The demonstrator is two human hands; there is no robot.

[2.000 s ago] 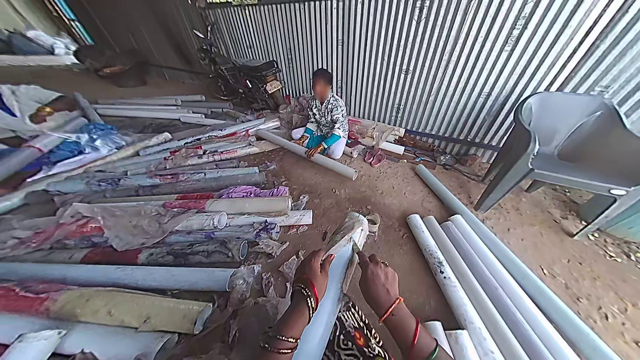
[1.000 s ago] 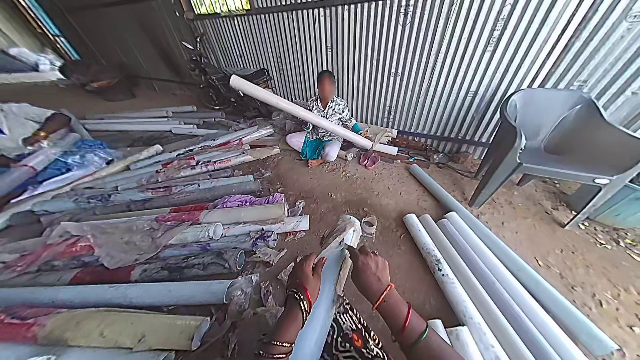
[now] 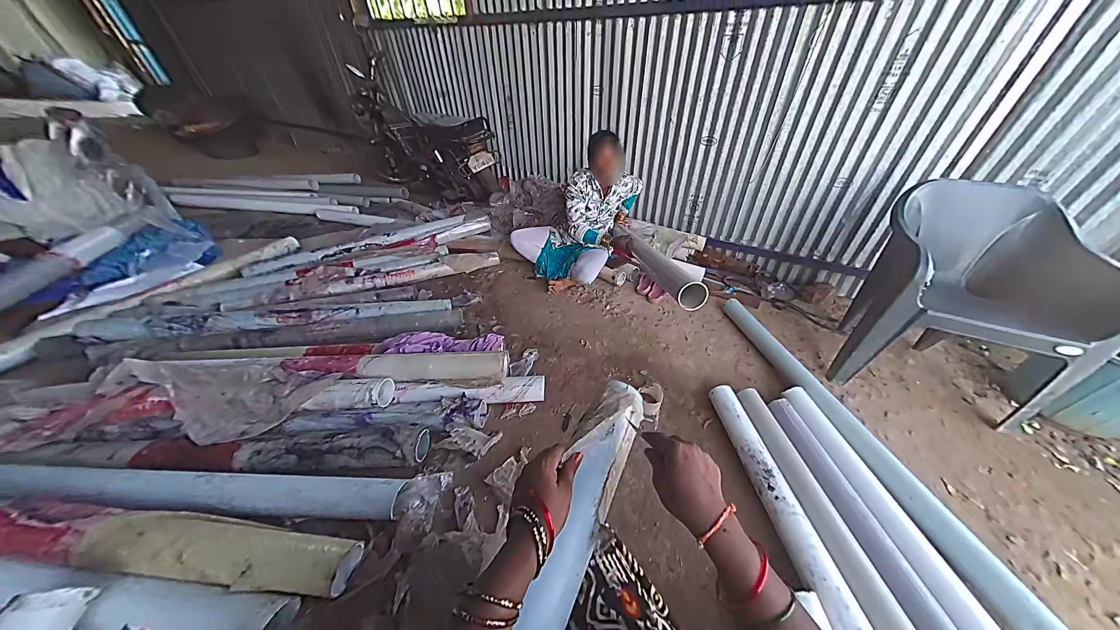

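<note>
A pale blue-grey plastic pipe (image 3: 573,525) slants up from the bottom edge, with brownish wrapping (image 3: 617,416) around its far end. My left hand (image 3: 547,494) grips the pipe's left side, thumb on top. Right of the far end is my right hand (image 3: 682,481), fingers curled, with a small thin dark thing pointing from them toward the wrapping; what it is cannot be told. A loose ring-like brownish piece (image 3: 652,401) is beside the pipe's tip. Patterned dark cloth (image 3: 621,582) shows under the pipe.
Many pipes, some wrapped in plastic film, lie at left, a blue-grey one (image 3: 201,492) among them. Several pale pipes (image 3: 840,499) lie at right near a grey plastic chair (image 3: 997,280). Ahead, a seated person (image 3: 591,219) holds a pipe (image 3: 661,267) before a corrugated metal wall (image 3: 700,114).
My right hand has moved off the wrapped pipe end to its right side. The seated person's pipe has swung from pointing up left to pointing toward me, lower right.
</note>
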